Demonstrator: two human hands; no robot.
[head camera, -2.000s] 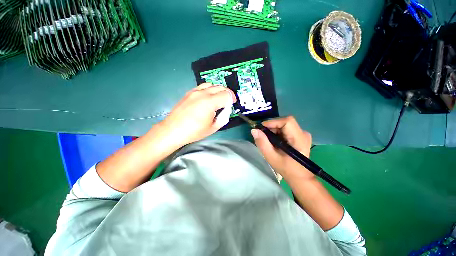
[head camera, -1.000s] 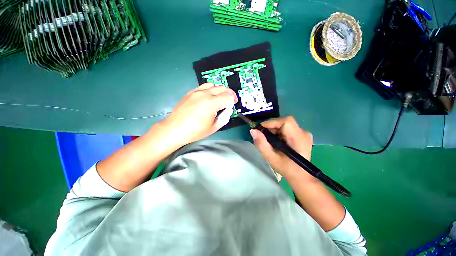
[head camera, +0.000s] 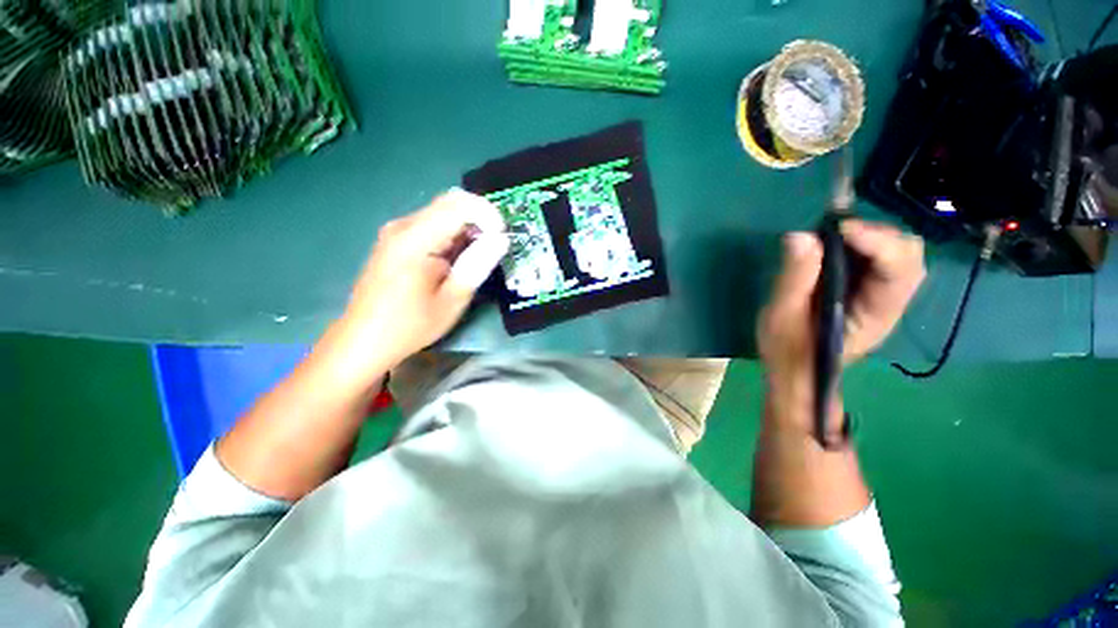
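The PCB panel (head camera: 568, 237), two white-and-green boards between green rails, lies on the black work pad (head camera: 647, 252). My left hand (head camera: 429, 264) is at the panel's left edge, with white covering on its fingertips pinched together; a thin strand seems to show at the fingertips. My right hand (head camera: 858, 288), blurred, holds the black soldering iron (head camera: 832, 294) right of the pad. The iron's metal tip points away from me, just below the round tin or spool (head camera: 806, 101) with a greyish centre and yellow-black side.
A row of upright boards (head camera: 202, 104) stands at the left. A flat board stack (head camera: 586, 68) lies beyond the pad. The bulky black station (head camera: 1018, 160) with a cord is at the right. A blue bin (head camera: 233, 399) is below the bench edge at left.
My right hand has moved the iron from the panel to the right and away from me, and turned it nearly upright in view. My left hand has moved left, uncovering the left board.
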